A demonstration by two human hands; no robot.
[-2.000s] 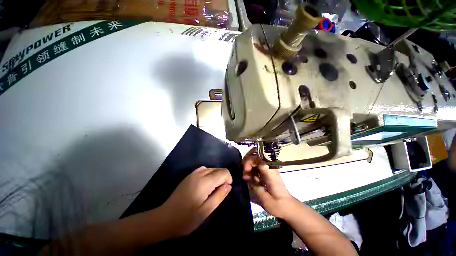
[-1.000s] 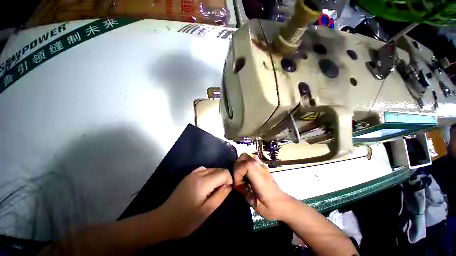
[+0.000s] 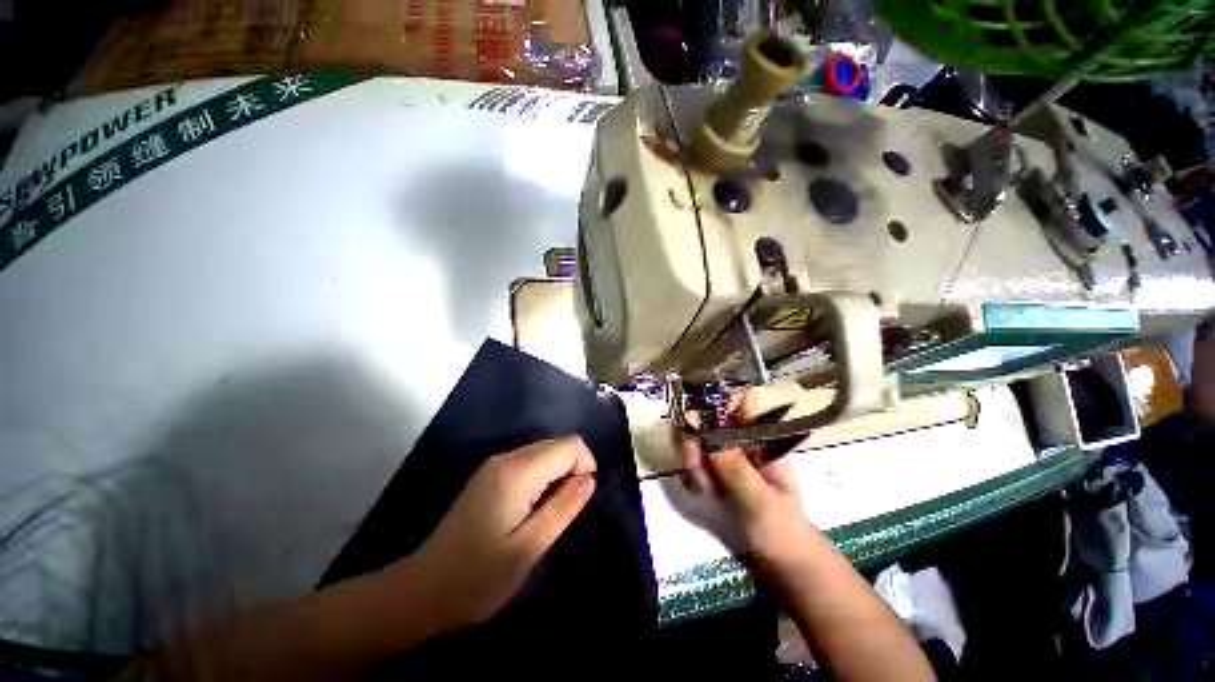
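A black fabric panel (image 3: 500,400) lies on the white table left of the needle area, its far corner pointing away from me. My left hand (image 3: 517,513) rests on it with thumb and fingertips curled together near its right edge. My right hand (image 3: 746,486) is at the needle area (image 3: 693,400), under the end of the cream sewing machine head (image 3: 720,240). The machine's frame partly hides its fingers. A small dark thing (image 3: 786,445) shows beside these fingers; whether they hold it is unclear.
A green fan (image 3: 1053,33) hangs above the machine. A small pale tray (image 3: 1103,402) sits at the right table end. A brown box (image 3: 360,37) is behind the white table (image 3: 240,307). Grey cloth (image 3: 1126,533) hangs lower right.
My right hand has left its place against my left hand and moved right, under the machine head. The small dark thing has come into view there. The camera view has shifted slightly.
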